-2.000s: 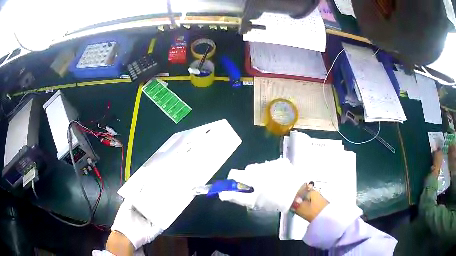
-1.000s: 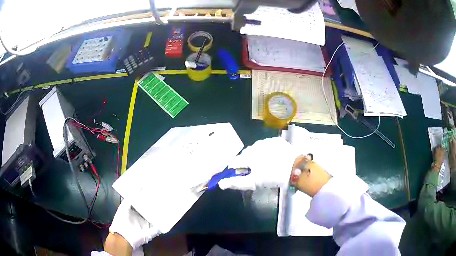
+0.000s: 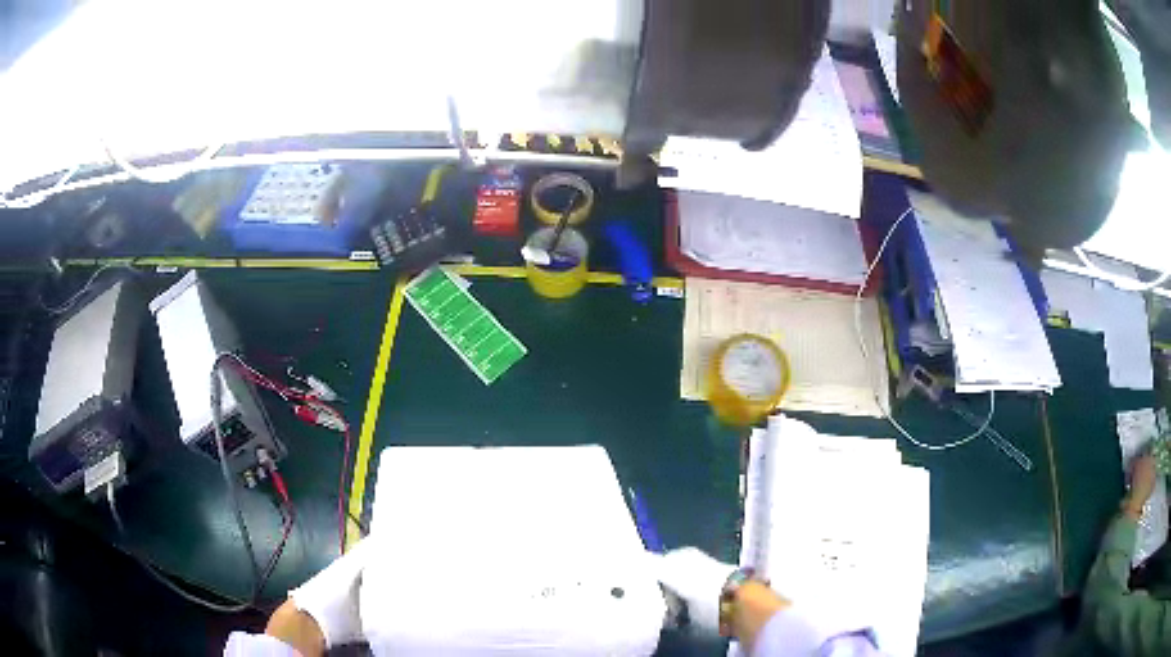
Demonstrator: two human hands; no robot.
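The white foam box (image 3: 514, 546) is at the bottom centre, its long edge square to me, with small marks and a dark spot near its front right. My left hand (image 3: 337, 597), in a white glove, grips the box's left side. My right hand (image 3: 700, 584), also gloved, is against its right side; the fingertips are partly hidden. The blue utility knife (image 3: 646, 520) lies on the mat between the box and my right hand. The lower edge of the picture cuts off the box front.
Two meter units (image 3: 206, 359) with red and black leads stand left. A green label sheet (image 3: 465, 324) lies behind the box. A tape roll (image 3: 747, 376) sits on beige paper, above a paper stack (image 3: 841, 539). Another person's hand (image 3: 1140, 485) is at the far right.
The box has turned from slanted to straight and now lies flatter before me. My right hand has let go of the knife and moved to the box's right side. The view has shifted.
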